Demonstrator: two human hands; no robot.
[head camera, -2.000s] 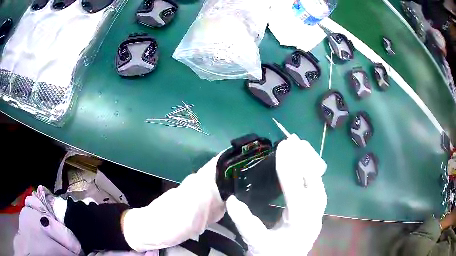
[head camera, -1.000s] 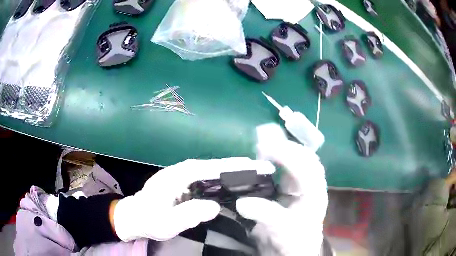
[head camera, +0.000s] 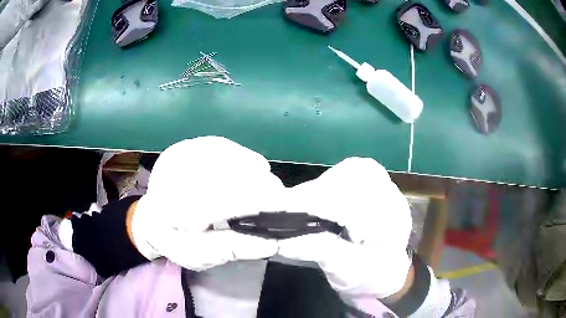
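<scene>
A black device unit (head camera: 282, 225) is held edge-on over the lap, just below the bench edge. My left hand (head camera: 202, 202), in a white glove, grips its left end. My right hand (head camera: 357, 227), also white-gloved, grips its right end. The fingers cover most of the unit, and only a narrow black side strip shows. The white glue bottle (head camera: 394, 94) lies on the green bench beyond my right hand, its thin tip pointing up and left. A loose pile of thin metal pins (head camera: 205, 73) lies on the bench beyond my left hand.
Several grey and black device units lie along the bench's far side, one of them (head camera: 422, 26) at the right. A clear blister tray (head camera: 37, 81) is at the left. A clear plastic bag (head camera: 226, 6) is cut off at the top. The green bench's near edge (head camera: 496, 181) runs beyond my hands.
The glue bottle has left my right hand and now lies on the bench. The open housing has turned edge-on, with both hands closed around it. The bench has shifted upward in view.
</scene>
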